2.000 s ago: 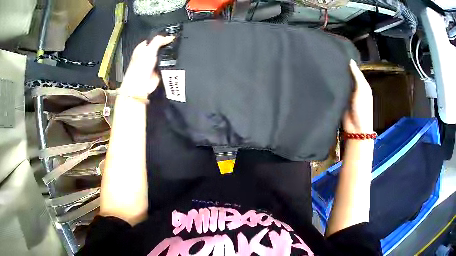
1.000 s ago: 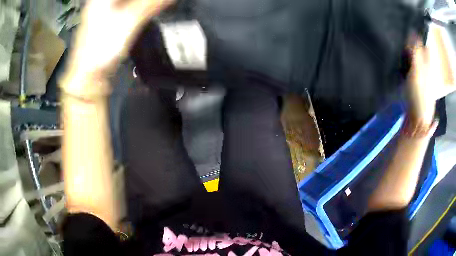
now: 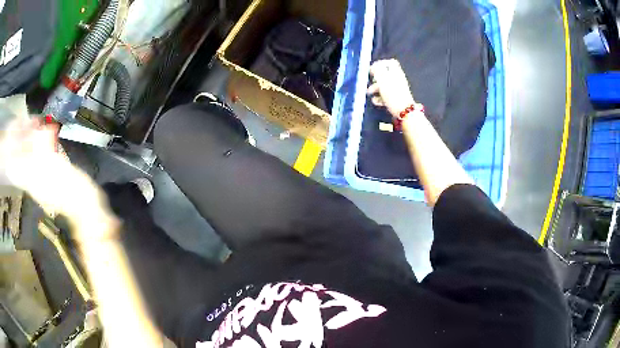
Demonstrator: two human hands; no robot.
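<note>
My right hand is over the blue plastic crate, its fingers curled on the dark fabric pieces stacked inside; whether it pinches one cannot be told. A small pale label shows on the top piece near my wrist. My left hand is blurred at the left edge; its fingers are unclear. A black fabric piece with a white label lies at the top left, above my left hand, cut off by the frame edge.
An open cardboard carton with dark items stands between my legs and the crate. A grey ribbed hose and green part are at upper left. More blue crates are at far right.
The view has swung right to the crate. My right hand has left the held black piece and reached into the crate. My left hand is now far left, below a labelled black piece.
</note>
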